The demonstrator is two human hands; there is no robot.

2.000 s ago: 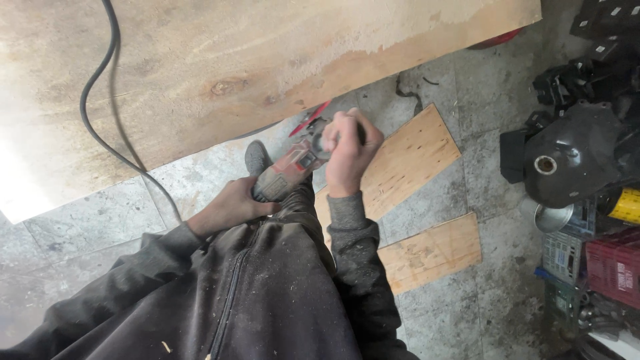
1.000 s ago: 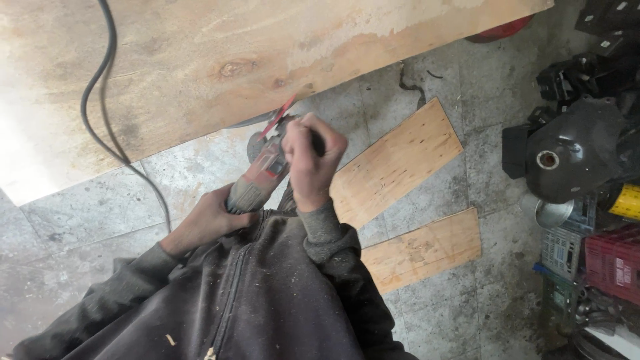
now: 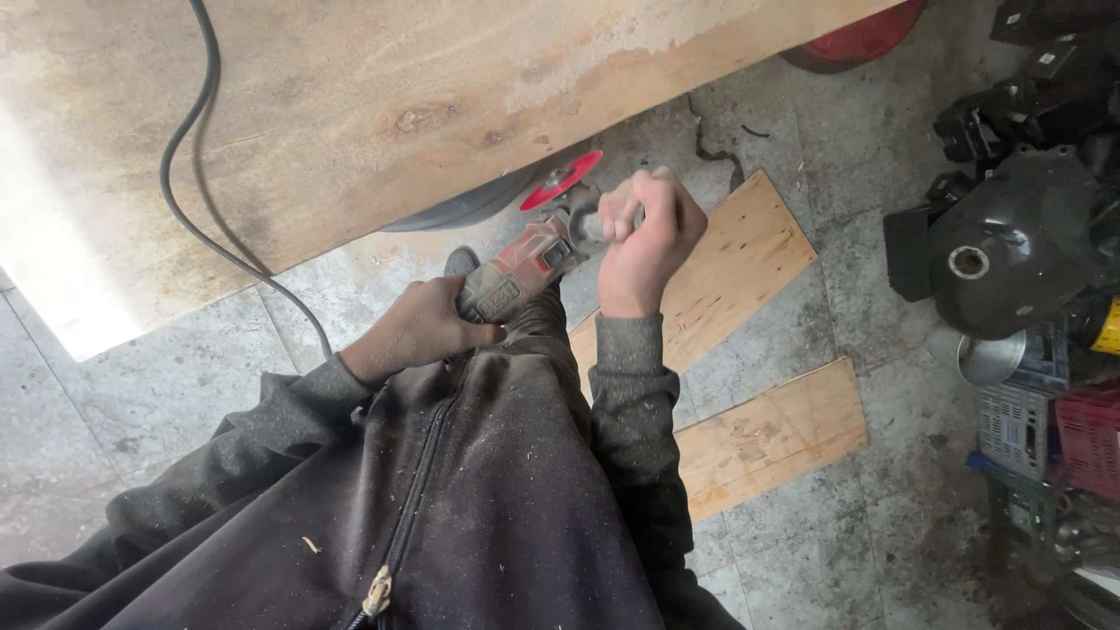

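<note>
An angle grinder (image 3: 522, 262) with a dusty red and grey body is held in front of my torso. My left hand (image 3: 420, 328) wraps around the rear end of its body. Around the side handle near its head, my right hand (image 3: 652, 232) is closed. The red disc (image 3: 561, 180) on the grinder is tilted and sits just off the near edge of a plywood sheet (image 3: 376, 131). I cannot tell whether the disc is spinning. A dark power cord (image 3: 178, 199) lies across the sheet and hangs over its edge.
Two plywood offcuts (image 3: 744, 262) (image 3: 774, 437) lie on the tiled floor. At the right stand a black fuel tank (image 3: 1011, 241), a metal bowl (image 3: 990, 357), a grey crate (image 3: 1015, 429) and a red crate (image 3: 1089, 437). A round red object (image 3: 853, 39) shows beyond the sheet's edge.
Both hands and the grinder moved left toward my body a second ago, then back to the right. The grip on the tool stays the same.
</note>
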